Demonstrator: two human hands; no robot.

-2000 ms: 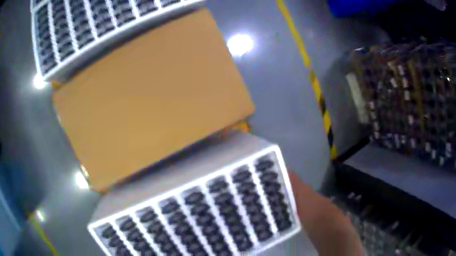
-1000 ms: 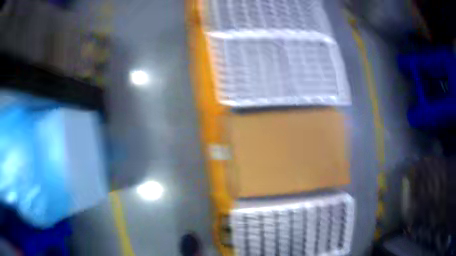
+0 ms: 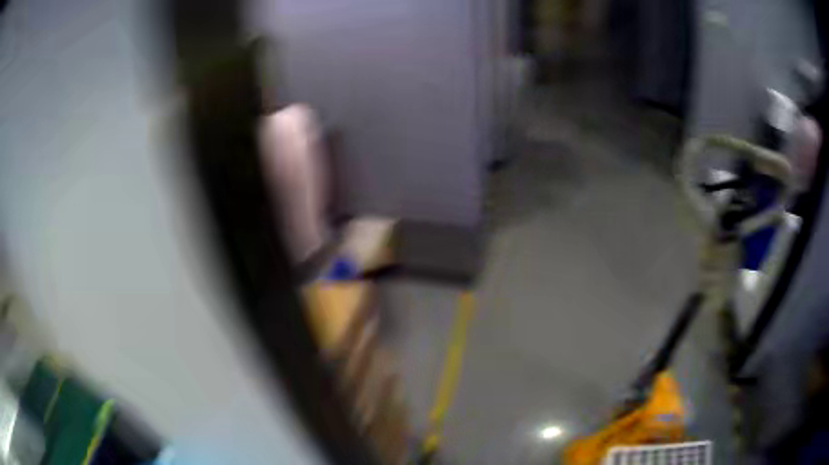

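Neither of my hands is in view. The pallet truck [image 3: 636, 422] stands low at the right, its orange-yellow body cut off by the bottom edge. Its pale loop handle [image 3: 695, 173] stands upright on a shaft at the right, with nobody seen holding it. The end of a white foam tray [image 3: 659, 453] shows beside the orange body at the bottom edge. The picture is blurred, and the rest of the load is out of frame.
A pale panel with a dark post [image 3: 245, 227] fills the left. Behind it a person's arm [image 3: 300, 177] shows near tan boxes [image 3: 341, 313]. A grey cabinet [image 3: 391, 118] stands behind. Yellow tape [image 3: 450, 372] runs along the grey floor.
The view has swung up from the loaded trays and cardboard to the corridor and truck handle. The hand at the foam tray two seconds ago is out of view.
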